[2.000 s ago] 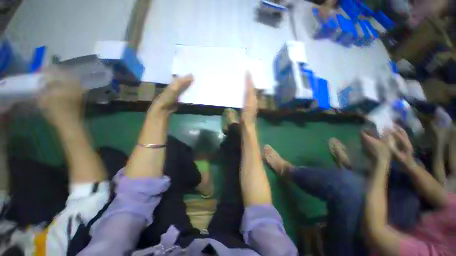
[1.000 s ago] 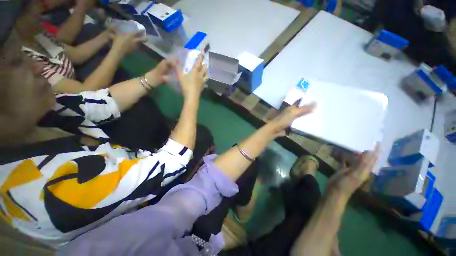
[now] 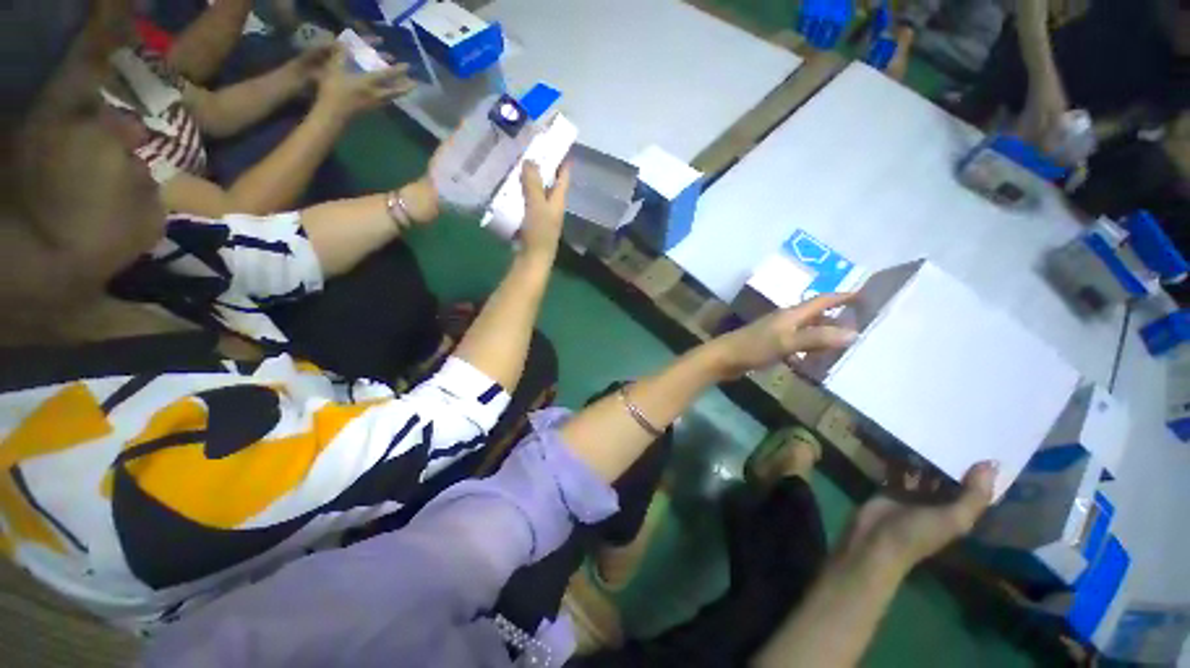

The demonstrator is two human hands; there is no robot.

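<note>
A white folding carton is held tilted at the table's front edge. Its upper left end shows a grey inside, and its broad plain face is turned up. My left hand is at its left end, fingers extended against the edge; the thumb side is partly hidden. My right hand grips its lower right corner, thumb on the white face, other fingers underneath. A blue-and-white printed carton piece shows just behind my left fingers; whether it joins the held carton cannot be told.
On the white tabletop, blue-and-white cartons stand right of my right hand. An open grey-lined carton and another carton stand left. A neighbour's hand holds packaging on my left. Other people sit around the tables.
The white carton, flat and wide before, now stands out as a tilted box with its grey inside showing. My right hand has closed on its corner.
</note>
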